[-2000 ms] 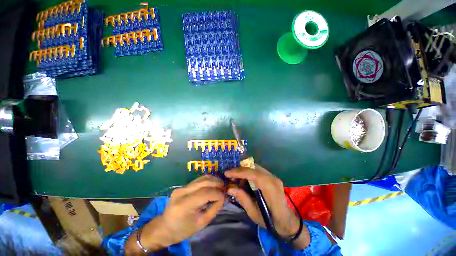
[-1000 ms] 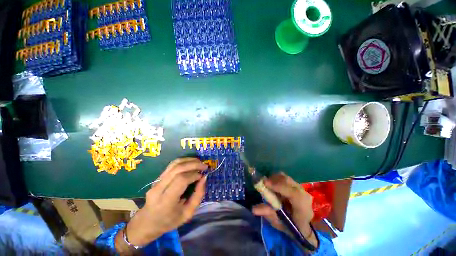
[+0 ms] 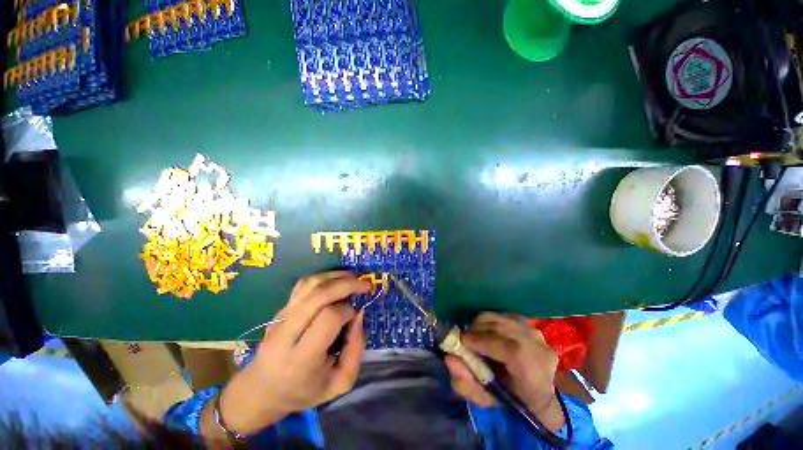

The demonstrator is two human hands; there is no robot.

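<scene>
A blue PCB panel (image 3: 401, 316) lies at the bench edge in front of me, with a row of yellow-orange pieces (image 3: 374, 240) along its far edge. My left hand (image 3: 308, 347) holds the thin solder wire (image 3: 257, 329) at the panel's left side, its fingertips by a few orange pieces in a second row. The wire's end curves over the panel. My right hand (image 3: 506, 356) grips the soldering iron (image 3: 467, 356) by its pale grip. The iron's tip is at the second row, close to the wire; whether they touch is unclear.
Left of my hands is a heap of loose yellow-orange pieces (image 3: 207, 233). Farther back are bare panels (image 3: 361, 53), soldered panels (image 3: 66, 61) and a green solder spool (image 3: 535, 28). On the right are the cleaning pot (image 3: 647, 209), a black fan (image 3: 722, 79), cables and a person's blue sleeve (image 3: 775, 312).
My hands have parted from their earlier position together at the panel's near part. The iron's tip has come left onto the second row since the last frame. The view has shifted slightly.
</scene>
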